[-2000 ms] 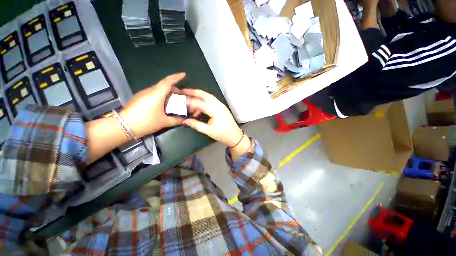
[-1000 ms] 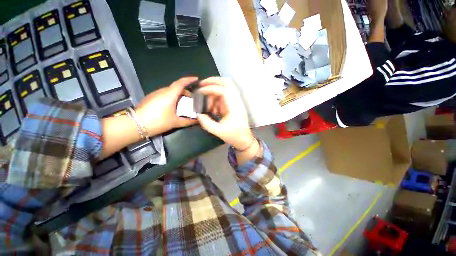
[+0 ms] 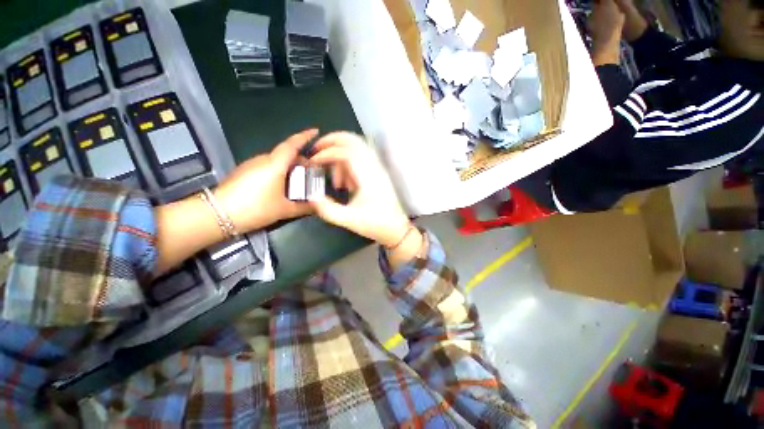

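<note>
My left hand (image 3: 260, 186) and my right hand (image 3: 362, 188) meet over the front of the dark green worktop (image 3: 268, 121). They hold a small stack of grey-white pads (image 3: 303, 183) between their fingers; the fingers hide part of it. Two neat stacks of grey pads stand behind the hands, a left one (image 3: 250, 49) and a right one (image 3: 306, 43). The blister tray (image 3: 197, 92) at the left holds rows of black device units (image 3: 167, 140) with grey panels and yellow marks. My left forearm lies over its near part.
A white box (image 3: 394, 159) with a brown cardboard lining holds loose grey-white pads (image 3: 477, 99), right of the hands. A person in a black striped jacket (image 3: 695, 109) is beyond it. A red stool (image 3: 503, 211), a brown carton (image 3: 599, 255) and a blue stool (image 3: 699, 300) are on the floor.
The hands stay together around the stack. The right fingers have shifted on it, and the pads held by them show at a changed angle. The whole view has moved slightly.
</note>
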